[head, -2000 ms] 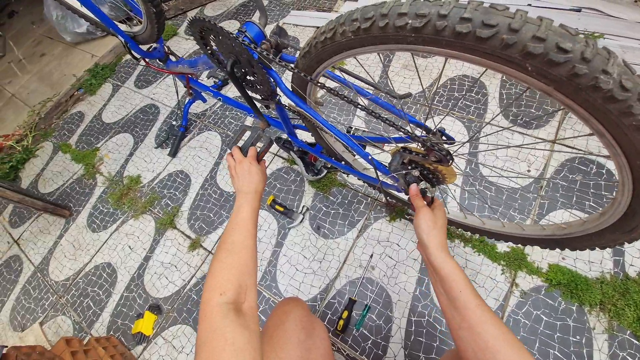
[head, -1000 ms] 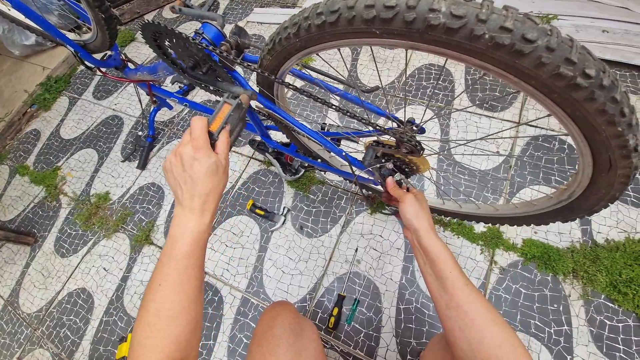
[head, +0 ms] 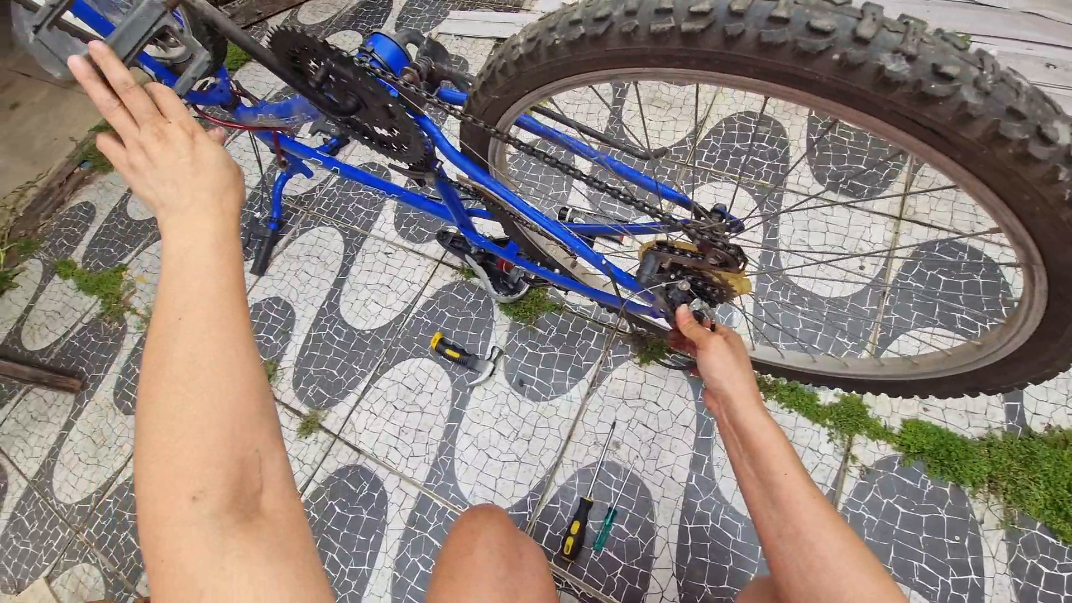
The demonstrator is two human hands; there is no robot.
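A blue bicycle frame [head: 536, 222] rests upside down on the paving. My left hand [head: 159, 138] touches the bicycle pedal [head: 146, 42] at upper left, its fingers extended against the pedal's edge. Between pedal and chainring [head: 347, 96] runs the crank arm [head: 260, 59]. My right hand [head: 712, 347] has its thumb and fingers closed on the rear derailleur [head: 691, 301], just below the rear sprockets [head: 699, 264]. The chain [head: 578, 176] runs from the chainring to these sprockets. The knobby rear tire [head: 913, 67] fills the upper right.
A yellow-and-black-handled tool with a curved metal head [head: 465, 356] lies on the mosaic paving. Nearer my knee are a black-and-yellow screwdriver [head: 582, 515] and a green-handled screwdriver [head: 607, 523]. Weeds [head: 946, 452] grow below the wheel; a wooden piece [head: 38, 373] lies at far left.
My left hand and the pedal have moved up and to the left, with the crank turned. My right hand has stayed at the rear derailleur.
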